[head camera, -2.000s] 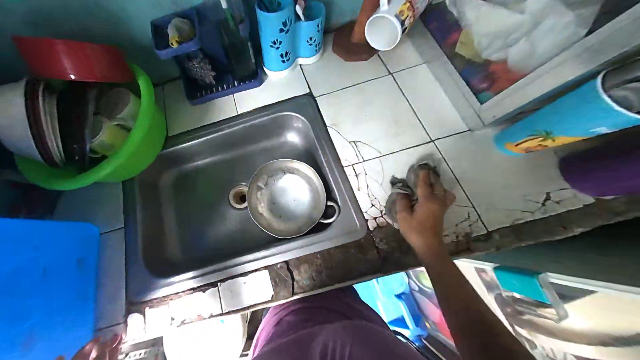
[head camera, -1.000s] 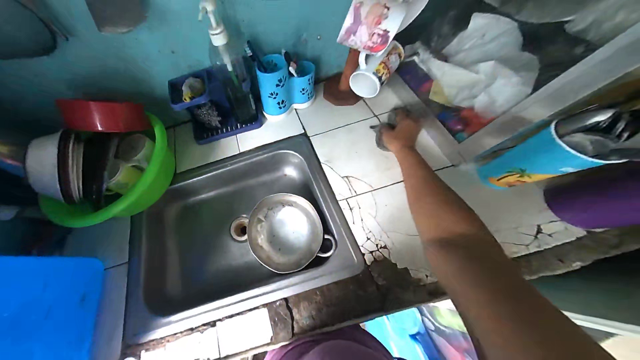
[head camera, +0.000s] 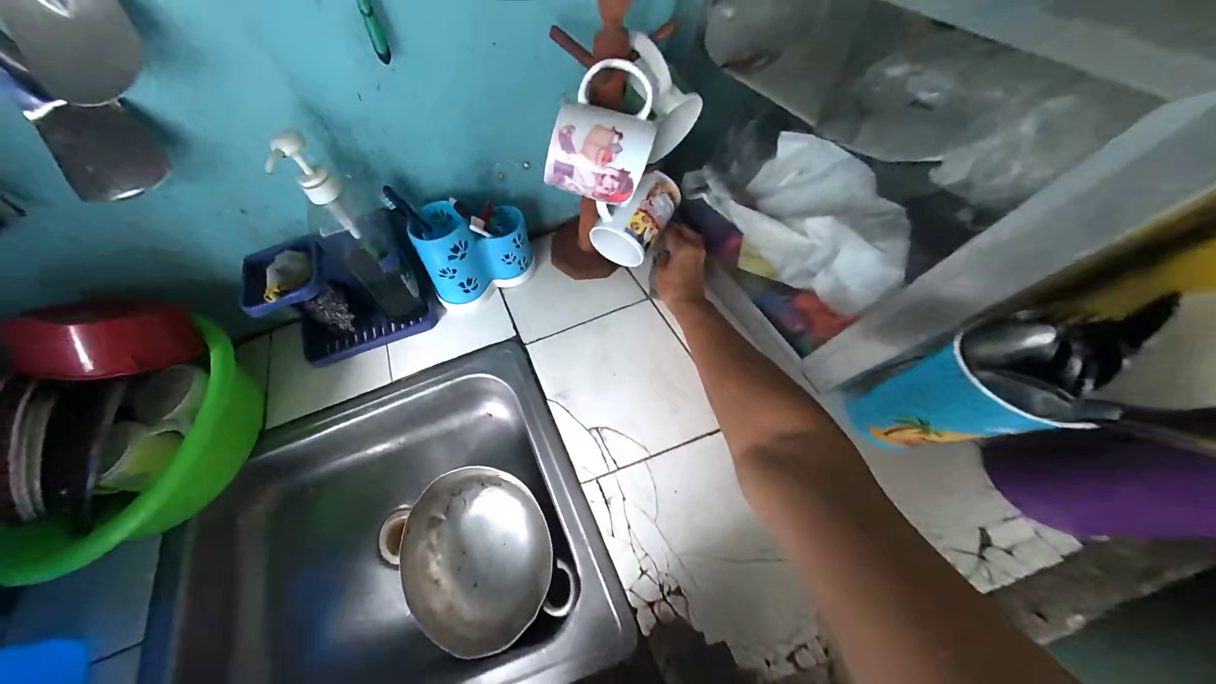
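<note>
My right hand [head camera: 681, 268] is at the back corner of the white tiled counter [head camera: 617, 380], just right of a white printed mug [head camera: 638, 223] hanging low on a wooden mug stand [head camera: 581, 252]. A sliver of the grey cloth shows by its fingers; most of it is hidden behind the mug and hand. My left hand is out of view. A metal pan with a loop handle [head camera: 475, 560] lies in the stainless steel sink [head camera: 285, 532], beside the drain.
A green basin [head camera: 214, 446] of dishes stands at left. Behind the sink are a blue caddy with a pump bottle [head camera: 366, 332] and blue toothbrush cups [head camera: 461, 256]. At right are a framed cabinet [head camera: 1016, 237], a blue cup of utensils [head camera: 912, 399] and something purple [head camera: 1092, 484].
My right hand has moved with the grey cloth from the counter's front part, beside the sink, to the back corner behind the low mug. The view has shifted toward the wall.
</note>
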